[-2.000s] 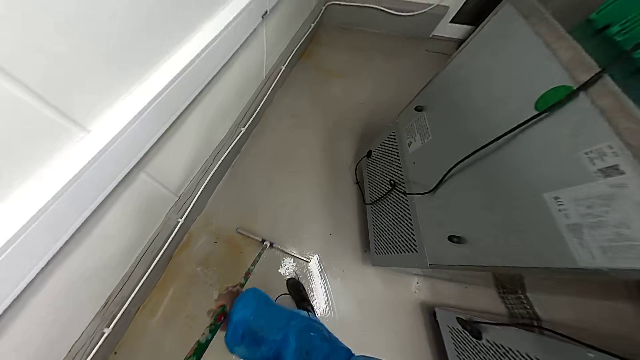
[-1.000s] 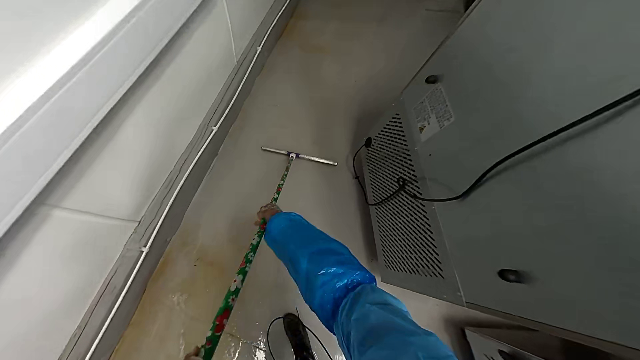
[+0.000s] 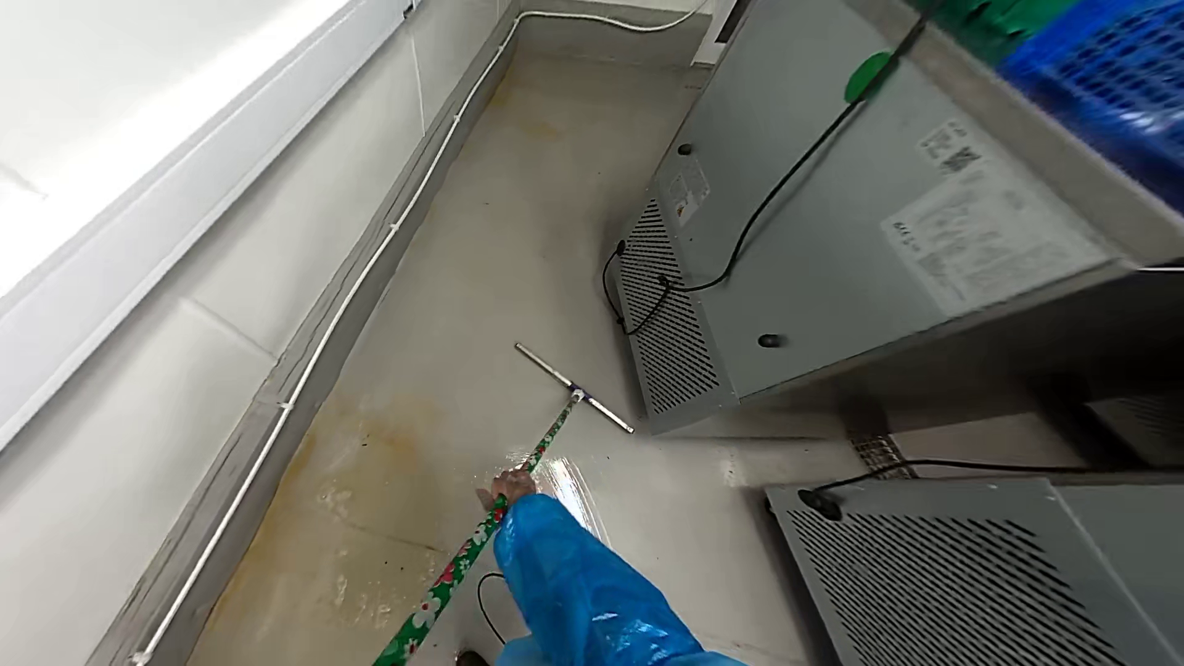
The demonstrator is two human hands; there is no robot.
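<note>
My right hand (image 3: 508,487), in a blue plastic sleeve cover (image 3: 578,587), grips the green flower-patterned pole (image 3: 453,575) of a floor squeegee. The squeegee's metal head (image 3: 575,389) rests on the grey floor just left of the vented grey appliance, tilted down to the right. Wet, shiny streaks lie on the floor right of my hand. My left hand is out of view; the lower end of the pole runs off the bottom edge.
A grey appliance (image 3: 832,231) with a black cord stands at right, a blue plastic crate (image 3: 1119,83) above it. A second vented unit (image 3: 953,573) is lower right, near a floor drain grate (image 3: 881,455). A white pipe (image 3: 342,319) follows the left wall. Yellowish wet patches stain the floor.
The squeegee head has swung from nearly level to a steeper slant and now lies nearer the appliance's lower corner. A hand at the pole's lower end has left the view.
</note>
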